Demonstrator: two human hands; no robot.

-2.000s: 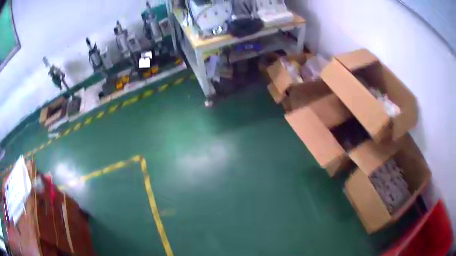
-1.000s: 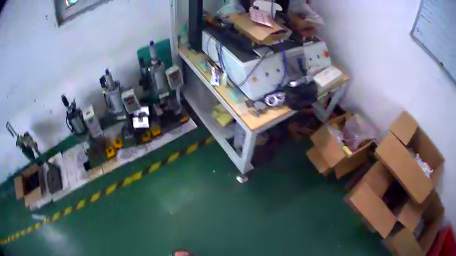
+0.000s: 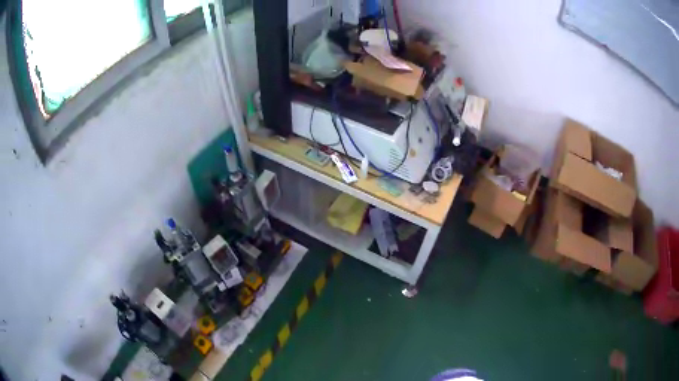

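Observation:
Neither of my hands can be made out. A white and purple thing (image 3: 458,374) is cut off by the bottom edge; I cannot tell what it is. A small blurred reddish spot (image 3: 618,362) shows at the lower right, also unclear. Nearest ahead is a wooden-topped bench (image 3: 428,207) with a large white machine (image 3: 387,152) on it. An open carton (image 3: 387,77) lies on the machine. Cables, a tape-like ring (image 3: 441,170) and small items lie around it.
Pneumatic presses (image 3: 195,268) with white boxes and yellow buttons (image 3: 202,343) line the left wall. Yellow-black tape (image 3: 301,309) crosses the green floor (image 3: 417,327). Open cartons (image 3: 595,182) and a red bin (image 3: 665,279) stand at the right.
The view has moved closer to the bench and presses and swung, bringing in the window. The skin-coloured thing at the bottom edge a second ago is gone; a white and purple thing shows now.

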